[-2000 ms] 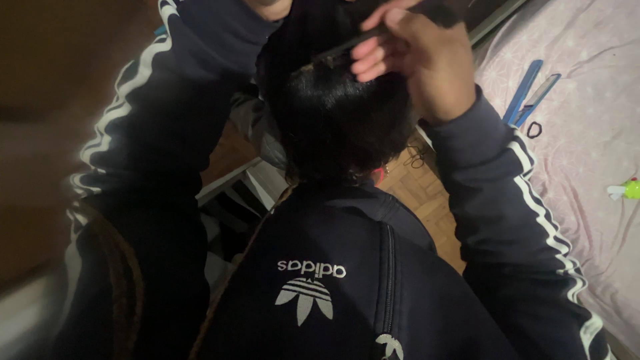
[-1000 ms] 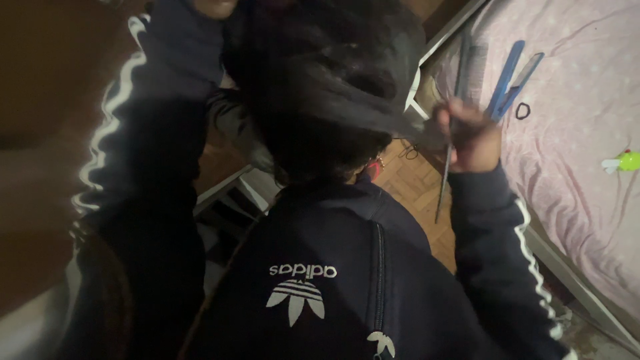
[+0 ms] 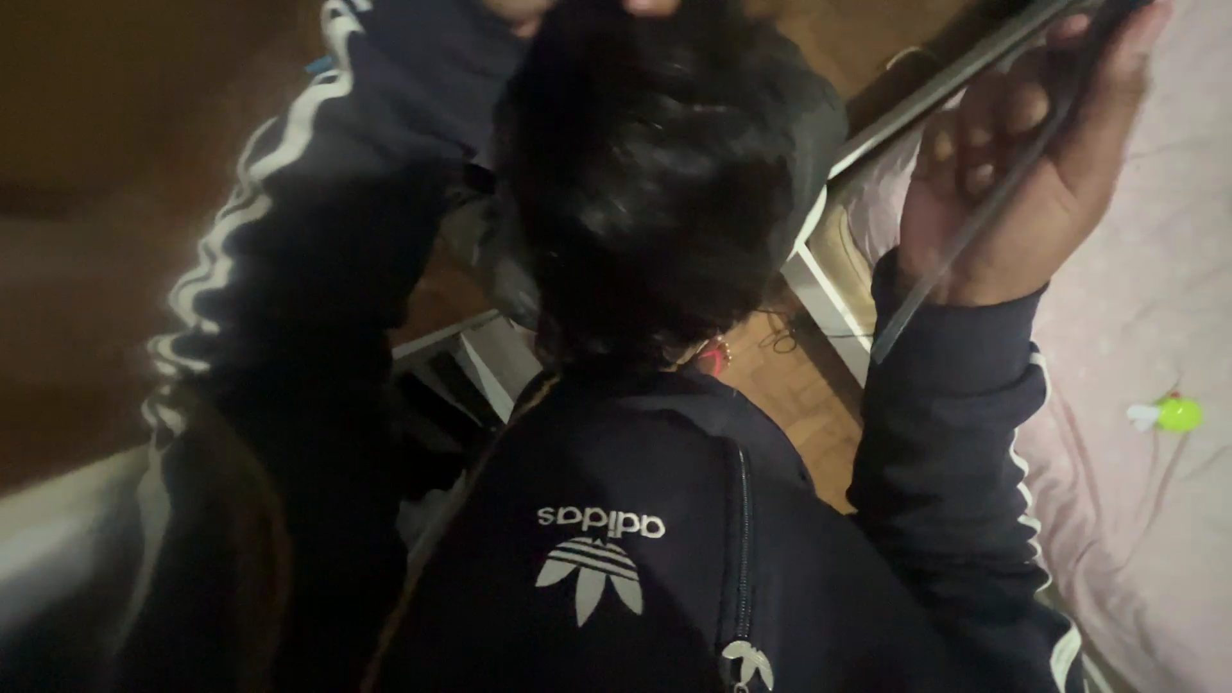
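Observation:
A head of dark hair (image 3: 664, 173) is in front of my chest, at the upper middle. At the top edge, my left hand (image 3: 525, 12) is mostly cut off, its visible fingers at the hair; its grip cannot be told. My right hand (image 3: 1011, 173) is raised to the right of the head, palm toward me, with a dark tail comb (image 3: 972, 226) held across it. The comb's thin tail points down toward my cuff, and its upper end leaves the view. My black jacket (image 3: 616, 433) bears an Adidas logo and has white-striped sleeves.
A pink blanket (image 3: 1136, 539) covers a surface on the right, bearing a small green and white object (image 3: 1176, 414). A white frame edge (image 3: 833, 308) and thin dark cable (image 3: 782, 337) lie beside the wooden floor (image 3: 789, 385). A small red item (image 3: 713, 356) shows beside the neck.
Two seconds ago my right hand held the comb at the hair; it has moved right, away from the head. The blue tools seen on the blanket earlier no longer show.

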